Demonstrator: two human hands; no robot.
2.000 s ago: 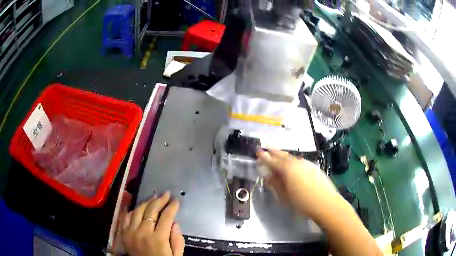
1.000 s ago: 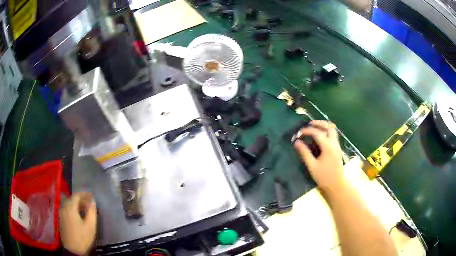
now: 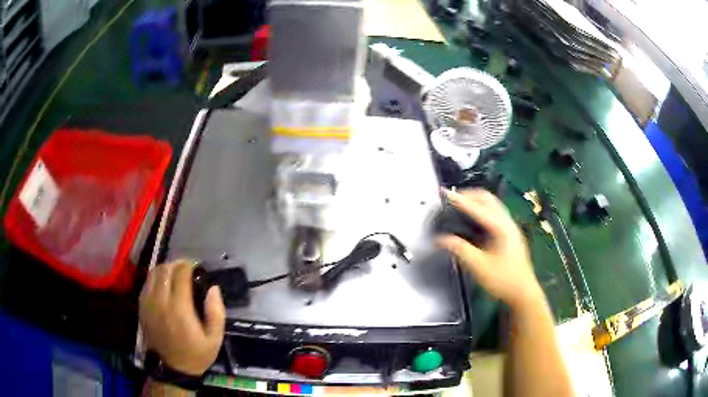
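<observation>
My left hand (image 3: pixel 180 318) is at the plate's front left corner, closed around a black power adapter (image 3: pixel 231 285). Its cable runs right across the plate to a bundle (image 3: pixel 357 254) beside the dark clamp bar (image 3: pixel 307 260). My right hand (image 3: pixel 497 252) is at the plate's right edge, its fingers around a blurred dark block (image 3: pixel 459 225), seemingly another adapter. The pale, clear fixture (image 3: pixel 310 190) stands under the silver welding horn (image 3: pixel 314 66); no black adapter shows in it.
A red basket (image 3: pixel 144 209) with clear bags stands left of the base plate (image 3: pixel 225 170). A white fan (image 3: pixel 468 108) stands right. Red (image 3: pixel 309 361) and green (image 3: pixel 427 359) buttons line the front. Adapters lie on the green belt (image 3: pixel 621 264), with a yellow-black bar (image 3: pixel 640 312).
The view has swung back left from the belt. My right hand has come from over the belt to the plate's edge with a dark block. My left hand now holds an adapter at the front left.
</observation>
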